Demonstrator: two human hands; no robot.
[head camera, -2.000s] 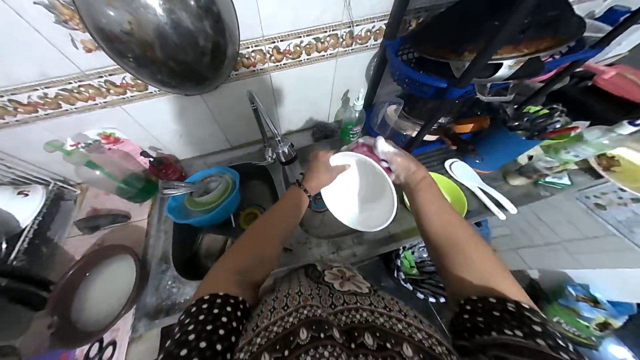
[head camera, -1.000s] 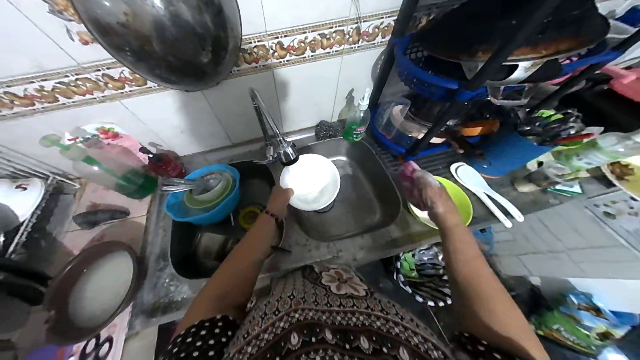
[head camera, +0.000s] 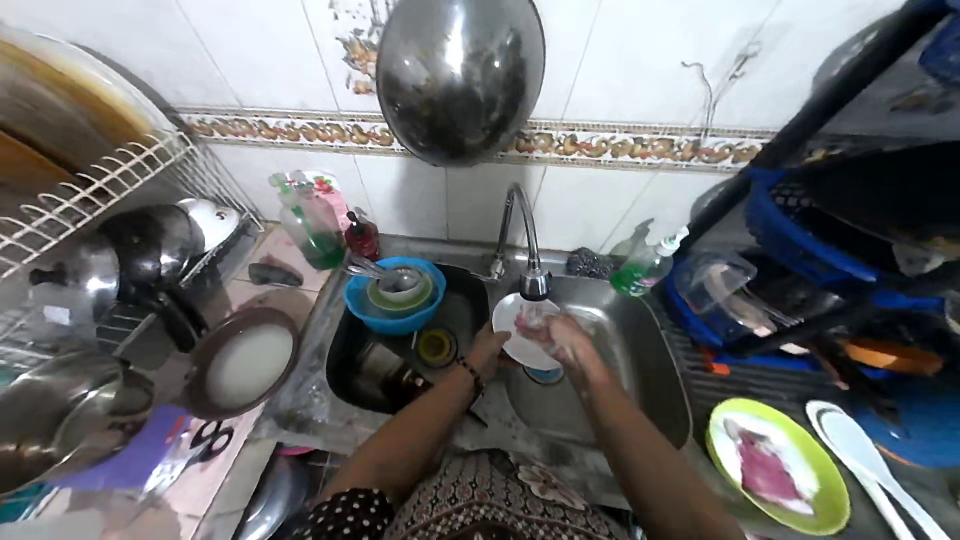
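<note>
Below the spout of the chrome faucet (head camera: pixel 525 232), my left hand (head camera: pixel 489 351) grips the left rim of a white bowl (head camera: pixel 508 315). My right hand (head camera: pixel 566 341) is over the bowl's right side, blurred by water, its fingers inside or at the rim; its exact grip is hard to tell. The bowl is over the steel sink basin (head camera: pixel 637 360). A pink sponge or cloth (head camera: pixel 769 469) lies with suds in a lime-green bowl (head camera: pixel 832 491) right of the basin. A blue basin (head camera: pixel 397 322) holding bowls and ladles stands in the left sink.
A dark pan (head camera: pixel 296 360) with whitish liquid and a dish rack (head camera: pixel 172 161) are on the left. A green soap bottle (head camera: pixel 645 266) and steel scrubber (head camera: pixel 592 262) stand behind the sink. White rice spoons (head camera: pixel 851 442) lie right. A large wok (head camera: pixel 461 75) hangs above.
The pink sponge, in my right hand one second ago, now lies in the lime-green bowl. My right hand has moved left to the white bowl under the faucet. The view has swung left.
</note>
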